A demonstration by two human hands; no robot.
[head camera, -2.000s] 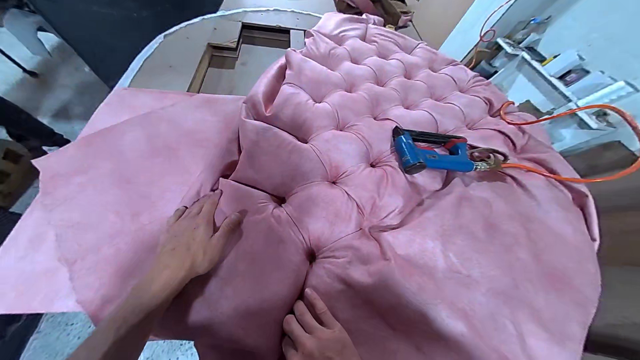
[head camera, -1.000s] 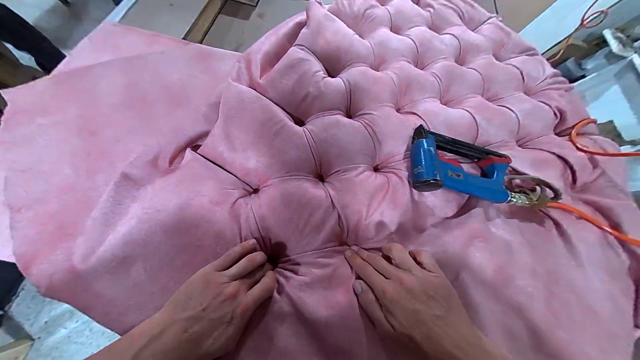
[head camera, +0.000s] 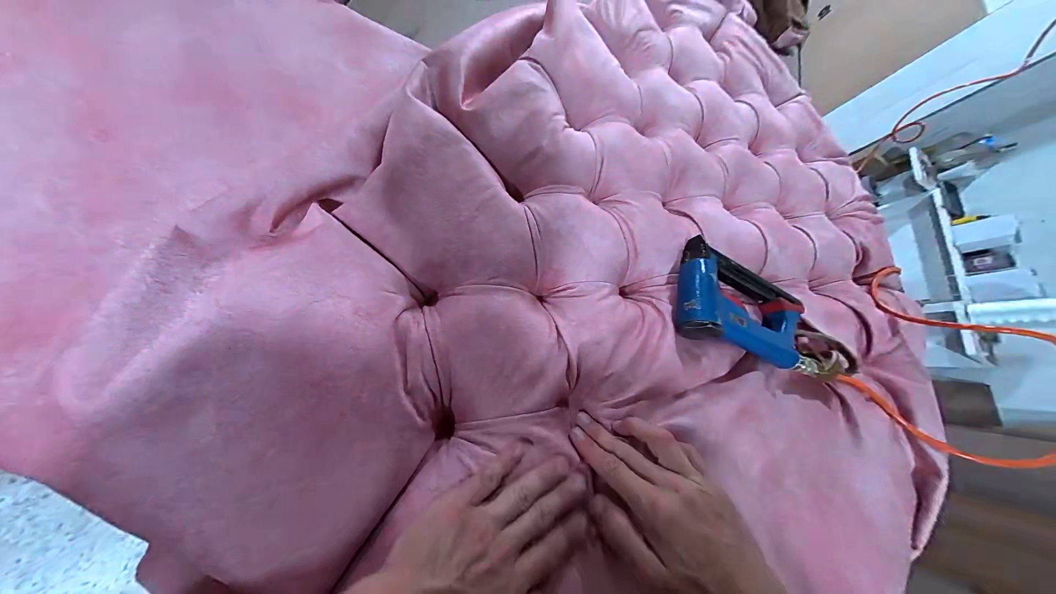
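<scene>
Pink velvet-like fabric (head camera: pixel 487 346) with deep diamond tufts covers a large padded panel. Flat on it, at the bottom middle, rests my left hand (head camera: pixel 495 528), just below a dark tuft hole (head camera: pixel 444 423). My right hand (head camera: pixel 660 503) lies close beside it, its fingertips pressing at the lower edge of another tuft. Neither hand holds a tool. To the upper right of my right hand, a blue and black pneumatic staple gun (head camera: pixel 738 309) lies on the tufted part, joined by a metal fitting to an orange air hose (head camera: pixel 899 421).
Loose pink fabric (head camera: pixel 165 107) spreads over the left side. Shelves (head camera: pixel 949 247) with assorted items stand at the right, and a thin orange hose (head camera: pixel 916 128) loops above them. Speckled floor (head camera: pixel 58 536) shows at the lower left. A brown cloth (head camera: pixel 780 25) is at the top.
My right hand has moved left beside my left hand; one second ago they were apart, on either side of a tuft section. The staple gun stays on the fabric. The view has moved closer.
</scene>
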